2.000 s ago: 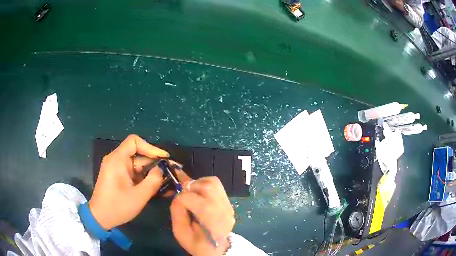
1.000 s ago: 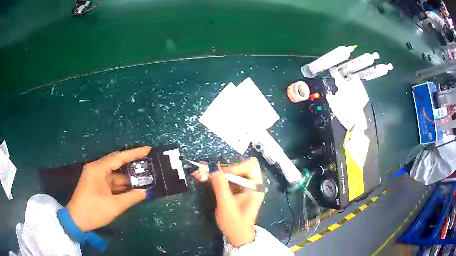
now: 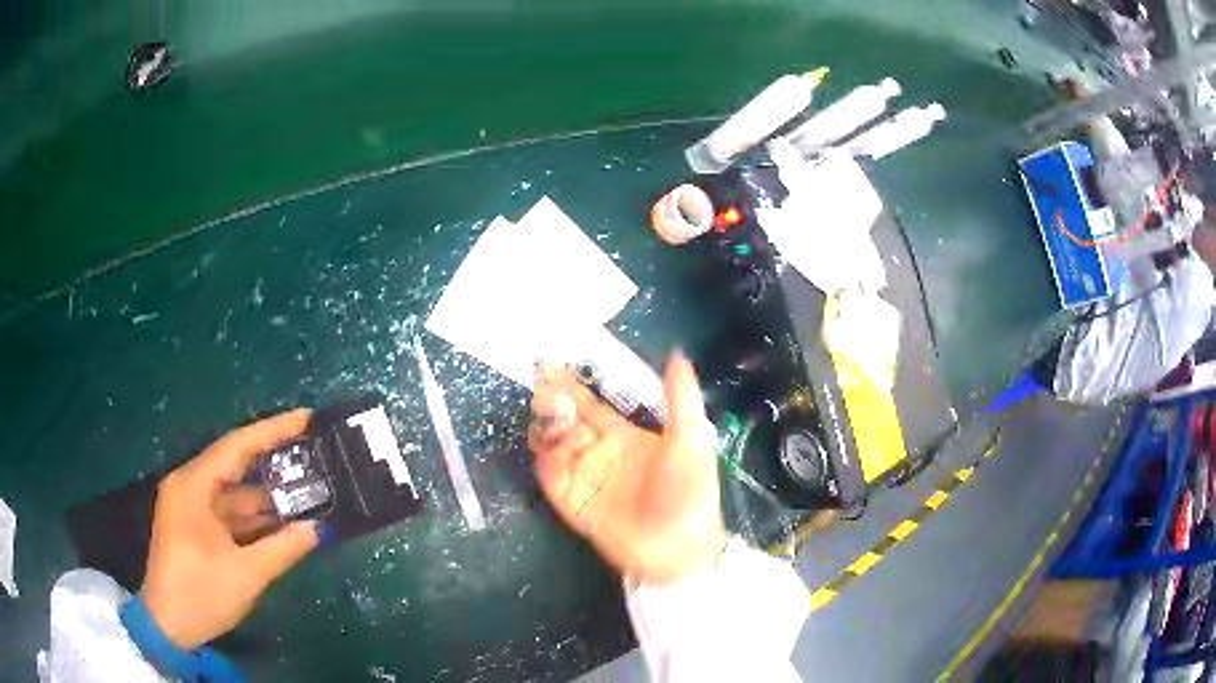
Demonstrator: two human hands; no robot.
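Note:
My left hand [image 3: 220, 527] holds a small black rounded-square housing [image 3: 296, 480] between thumb and fingers, its shiny inside facing up, over the black strip [image 3: 114, 523]. White pieces [image 3: 387, 451] lie at the strip's right end. My right hand [image 3: 627, 474] is open, palm turned up, fingers spread, at the glue syringe [image 3: 620, 371]. It covers part of the syringe, and no grip on it shows. The tweezers [image 3: 451, 434] lie on the bench between the strip and my right hand.
White paper sheets [image 3: 534, 287] lie mid-bench. The black controller [image 3: 854, 387] stands right, with crumpled wipes [image 3: 820, 220], a yellow strip [image 3: 867, 414], a small round container [image 3: 683, 214] and spare syringes [image 3: 760, 120] around it. The conveyor [image 3: 400, 67] runs behind. A person's sleeve [image 3: 1140, 334] is far right.
My right hand has let go of the tweezers, moved right to the syringe and opened. My left hand still holds the housing. The view has shifted right.

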